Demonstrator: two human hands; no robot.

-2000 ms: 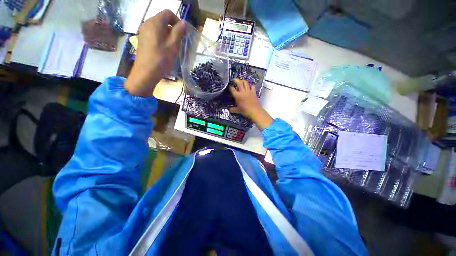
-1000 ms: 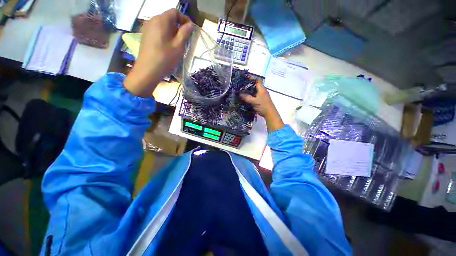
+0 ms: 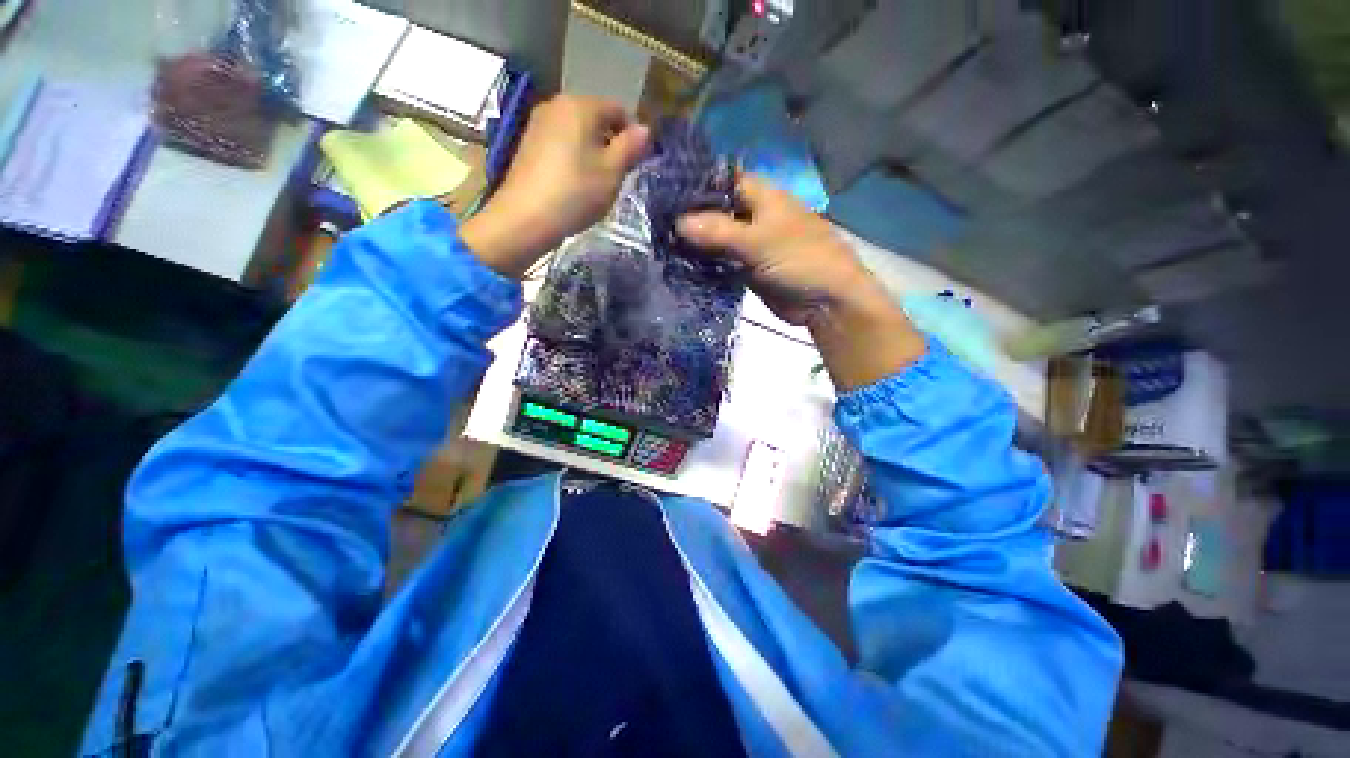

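Note:
My left hand [image 3: 570, 170] pinches the top edge of a clear poly bag [image 3: 610, 289] that holds a dark clump of parts and hangs over the scale. My right hand [image 3: 770, 245] is closed on a bunch of dark small metal parts [image 3: 684, 175] at the bag's mouth. More small parts are heaped on the pan of the counting scale [image 3: 600, 433], whose green displays are lit. The bag's lower edge is hard to tell from the pile behind it.
Yellow paper [image 3: 393, 166] lies in a tray left of the scale. A bag of reddish-brown parts [image 3: 215, 107] and written sheets [image 3: 67, 156] are at the far left. Clear plastic trays [image 3: 847, 481] are partly hidden by my right sleeve. A blue folder [image 3: 773, 141] is behind.
My right hand has risen from the pile to the bag's mouth with a bunch of parts. My left hand has moved lower in the picture. The view has shifted, and the calculator no longer shows.

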